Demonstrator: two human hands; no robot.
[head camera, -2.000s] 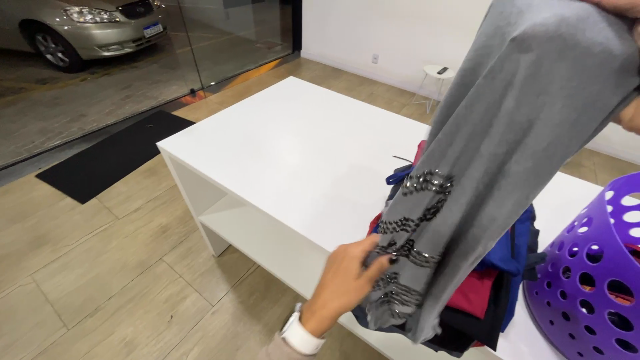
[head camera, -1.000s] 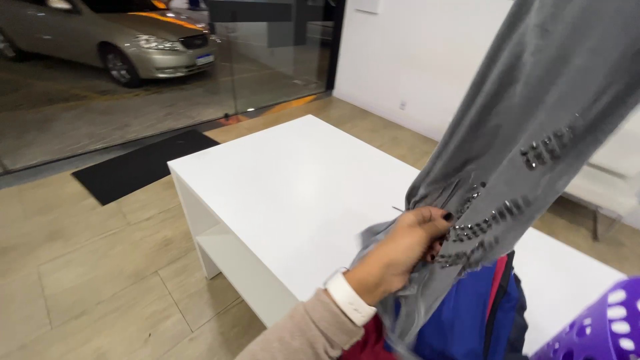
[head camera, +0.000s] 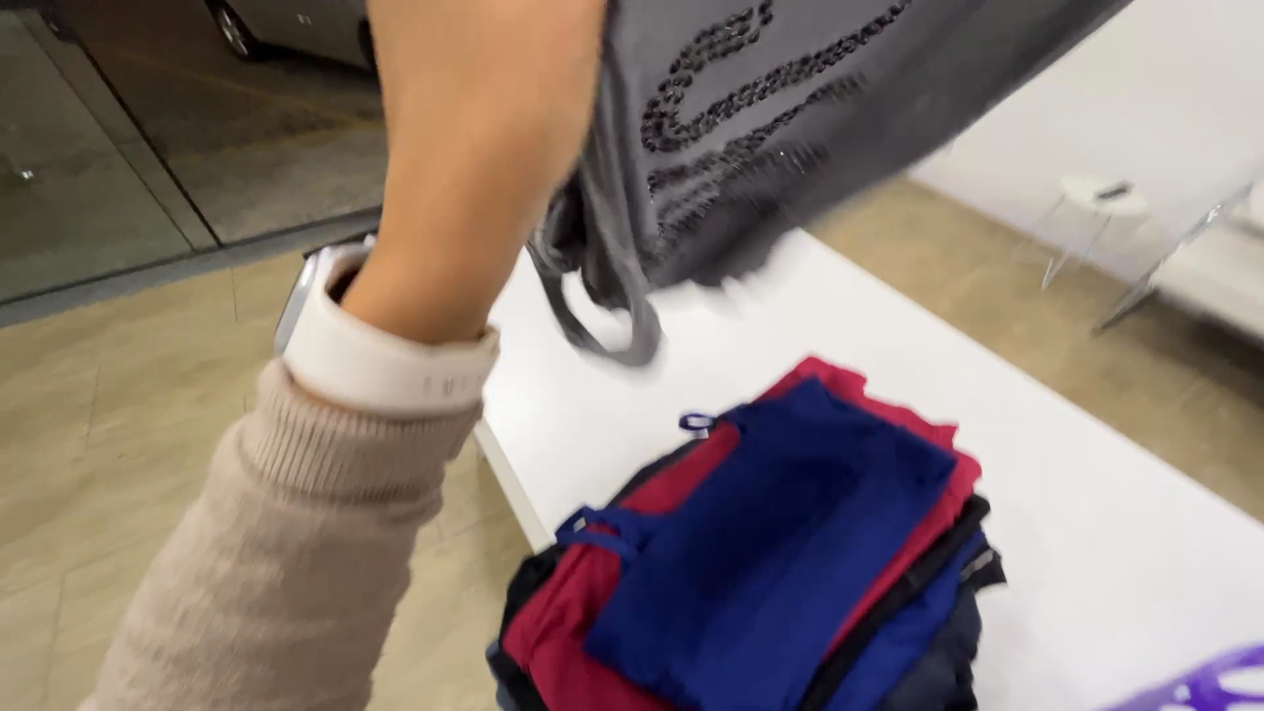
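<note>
A grey garment with dark beading (head camera: 731, 128) hangs in the air over the white table, a strap loop dangling from its lower edge. My left forearm, in a beige knit sleeve with a white watch band, reaches up beside it at the left; my left hand (head camera: 494, 20) is mostly cut off by the top edge, so its fingers cannot be seen. My right hand is out of view. Below the garment, a stack of folded clothes lies on the table, with a blue garment (head camera: 780, 523) on top of a red one (head camera: 563, 622) and darker pieces underneath.
The white table (head camera: 1076, 513) spans the middle and right. A purple perforated basket (head camera: 1205, 686) shows at the bottom right corner. Behind stand a small white side table (head camera: 1101, 196) and a white seat (head camera: 1220, 267). A glass door (head camera: 89, 148) is at the left.
The grey garment has been lifted off the stack, baring the blue garment on top. My left arm has moved up with it. The view has shifted strongly.
</note>
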